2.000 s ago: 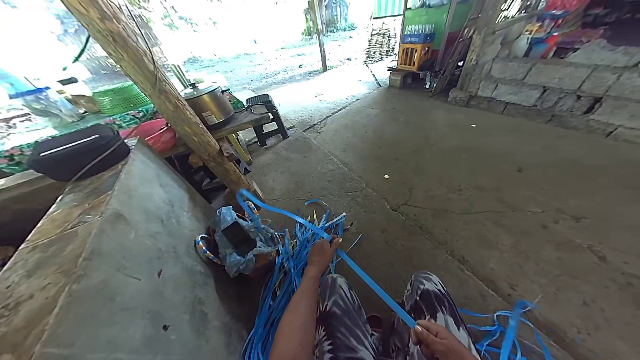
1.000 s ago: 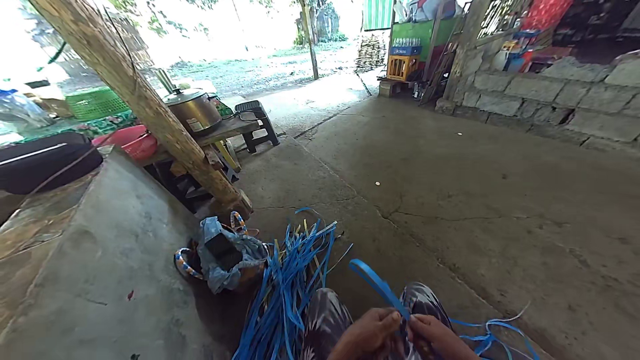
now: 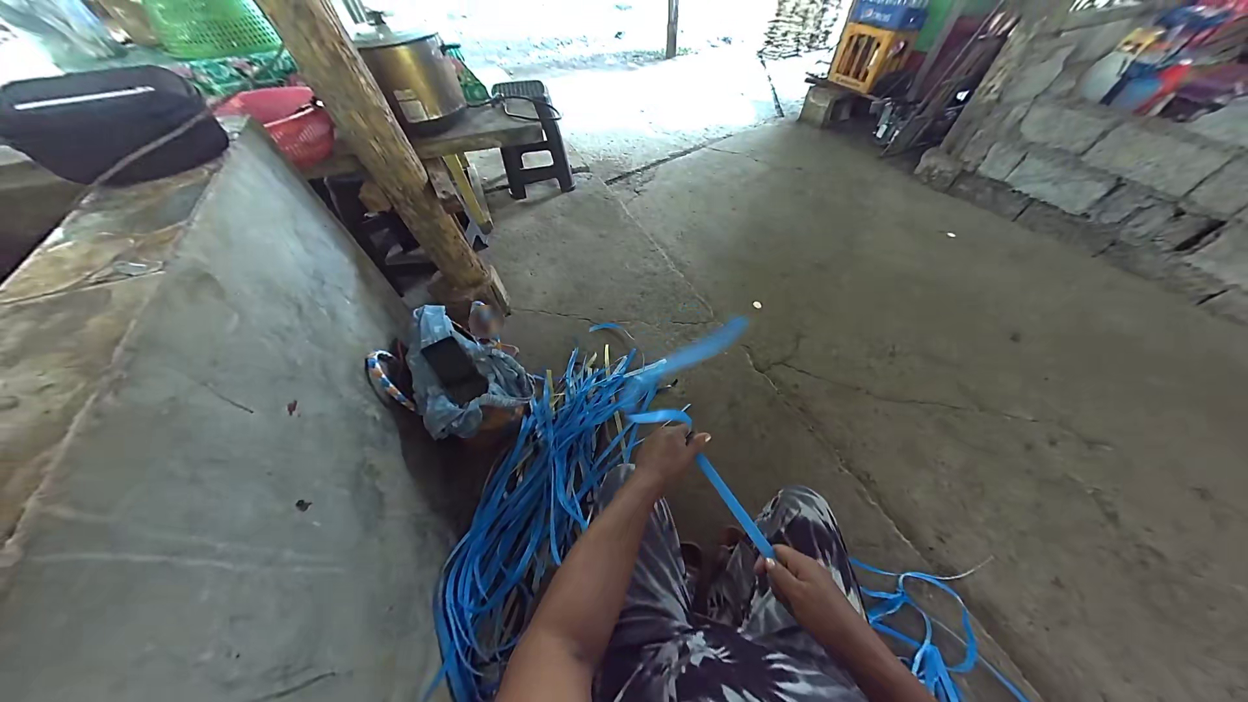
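Note:
A blue plastic strap (image 3: 731,500) runs taut between my two hands above my knees. My left hand (image 3: 670,455) is closed on its upper part, and a loose, blurred length sticks out beyond that hand. Lower and to the right, my right hand (image 3: 801,582) grips the other end near my right knee. A thick bundle of blue straps (image 3: 546,487) lies on the floor beside my left leg. More loose blue strap (image 3: 921,624) is looped on the floor to the right of my right leg.
A blue plastic bag (image 3: 439,414) with a dark object on it sits by the bundle, near a wooden post (image 3: 390,146). A concrete ledge (image 3: 244,390) fills the left side. Farther off are a metal pot (image 3: 414,83), a black stool (image 3: 534,146) and a block wall (image 3: 1102,161).
One second ago my hands were close together above my knees. Now they are apart, the left one farther forward and to the left, with the strap stretched between them.

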